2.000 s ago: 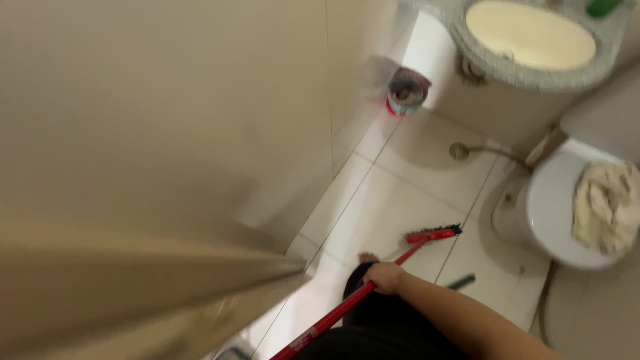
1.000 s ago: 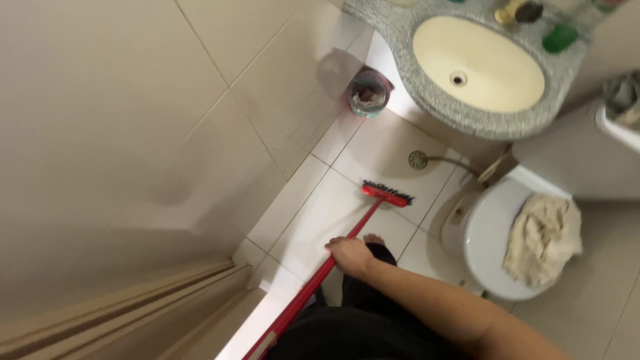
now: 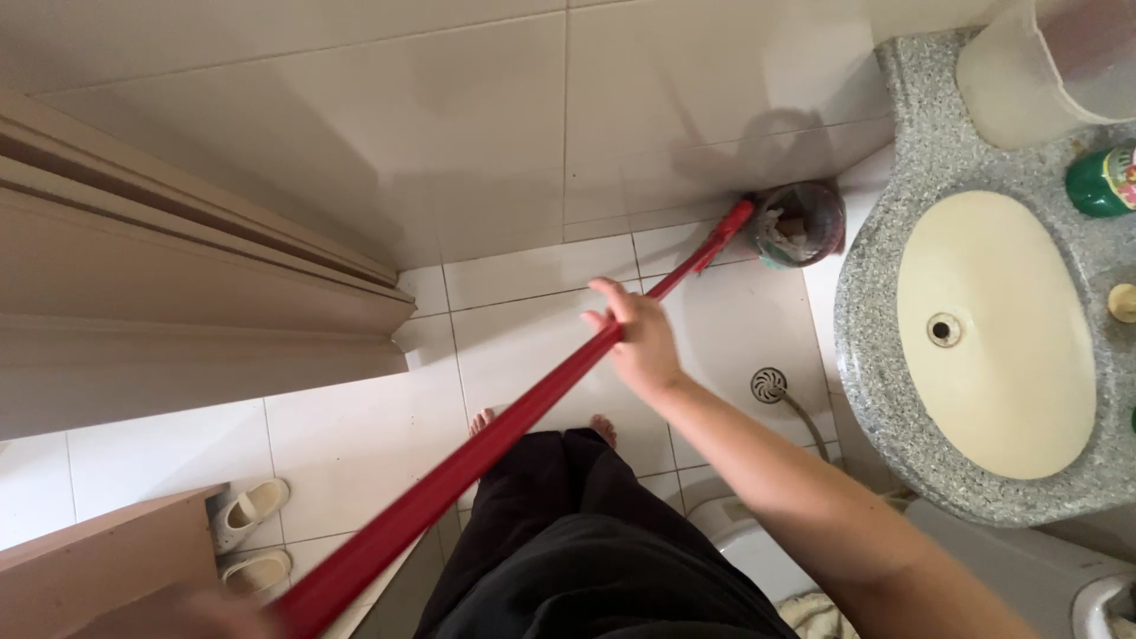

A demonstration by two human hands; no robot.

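Observation:
A broom with a red handle (image 3: pixel 524 406) slants across the view from the bottom left to the wall. Its red head (image 3: pixel 728 232) touches or nearly touches the foot of the tiled wall, beside a small waste bin (image 3: pixel 799 224) with crumpled waste inside. Around the middle of the handle is my right hand (image 3: pixel 641 342), its thumb under the handle and some fingers loosely extended. Blurred at the bottom left edge, my left hand (image 3: pixel 226 617) is at the handle's near end; its fingers are mostly cut off.
A speckled grey counter (image 3: pixel 865 355) with a cream basin (image 3: pixel 1003 390) juts in at the right. Below it are a floor drain (image 3: pixel 769 385) with a hose and a toilet (image 3: pixel 763 555). Door frame (image 3: pixel 355 328) at left; light clogs (image 3: pixel 253 515) by a brown wooden piece (image 3: pixel 124 559). My bare feet stand on tiles.
The broom head has moved from the open floor near the drain to the wall beside the bin. My right hand's fingers have loosened on the handle. The view has turned.

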